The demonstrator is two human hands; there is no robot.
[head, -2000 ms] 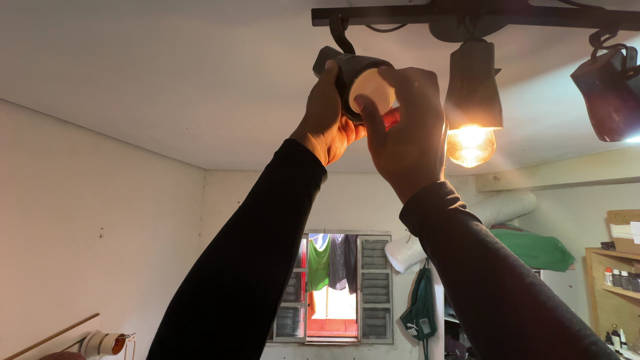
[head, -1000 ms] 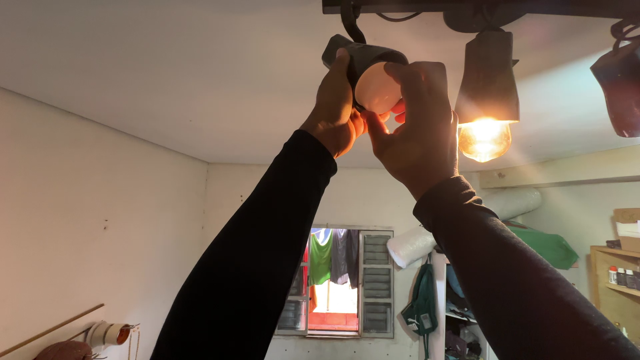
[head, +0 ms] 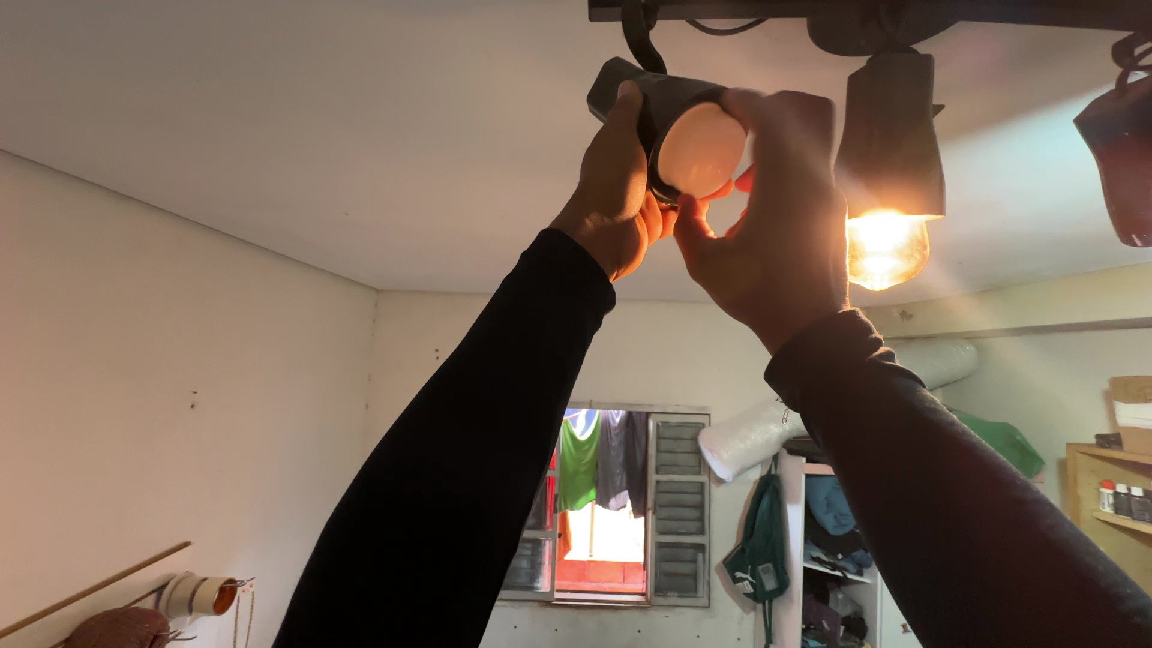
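Overhead, my left hand [head: 621,184] grips the dark housing of a ceiling spotlight [head: 679,94], which hangs tilted from a black bar [head: 720,11]. A round white light bulb [head: 704,150], unlit, sits at the mouth of that housing. My right hand [head: 774,207] has its thumb and fingers around the bulb's rim. To the right, a second spotlight [head: 891,135] points down with a glowing clear bulb [head: 886,250] in it, close beside my right hand. How far the white bulb is seated inside the housing cannot be seen.
A third spotlight [head: 1120,162] hangs at the right edge. Below are a louvred window [head: 679,504] with laundry beyond it, a green drawstring bag [head: 763,540], a wrapped roll [head: 747,441], and shelves [head: 1111,459] with small bottles. Wall-hung items, among them a drum-like cylinder [head: 193,594], show at lower left.
The fingers of my right hand have shifted around the white bulb. My left hand stays on the housing.
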